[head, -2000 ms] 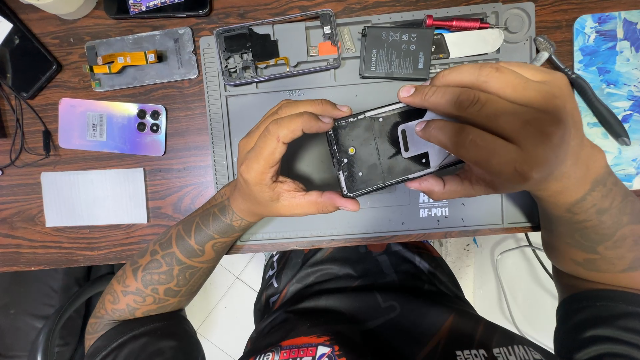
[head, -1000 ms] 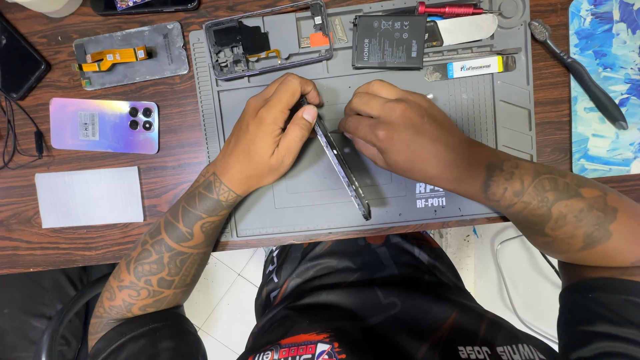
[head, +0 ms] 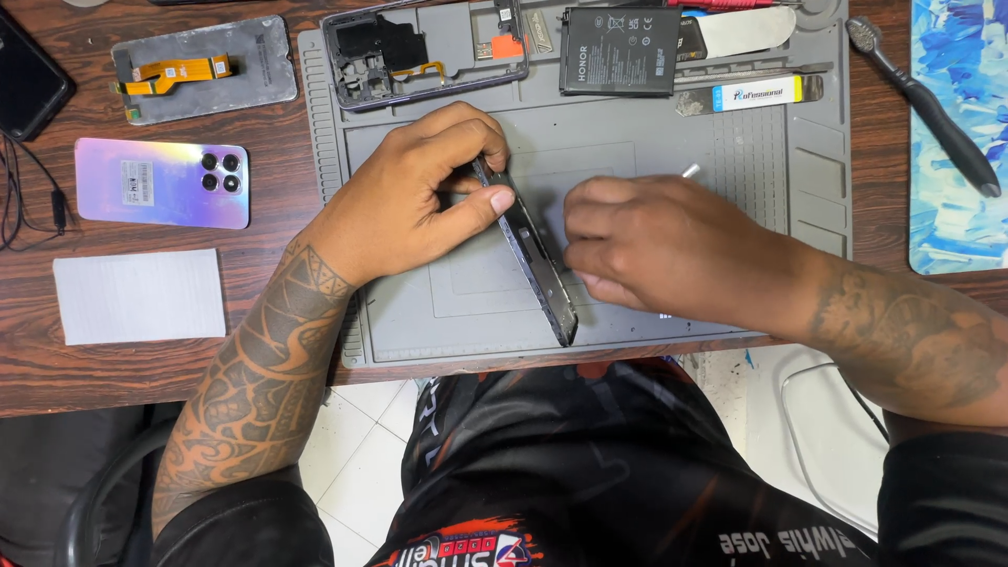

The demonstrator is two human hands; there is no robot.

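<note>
My left hand (head: 433,185) grips the upper end of a black phone assembly (head: 539,264), tilted on its long edge above a grey silicone repair mat (head: 465,303). My right hand (head: 630,236) is just right of it, fingers curled; a small pale tip (head: 691,170) shows behind the knuckles, and what the fingers hold, if anything, is hidden. At the mat's top lie an open phone frame (head: 429,51) with exposed parts and a black Honor battery (head: 620,51). Right of the battery are a white-ended pry tool (head: 748,31) and a labelled metal tool (head: 756,94).
At left lie a phone screen's back with an orange flex cable (head: 205,71), a lilac phone back cover (head: 161,183), a white pad (head: 142,297), a black phone (head: 27,75) and a cable (head: 57,201). A dark toothbrush (head: 929,110) and a blue-white painted board (head: 961,142) are at right.
The phone assembly was lying flatter two seconds ago, with a grey bracket-like piece at my right fingers; now it is tipped on edge. My right hand has moved slightly away from it since one second ago.
</note>
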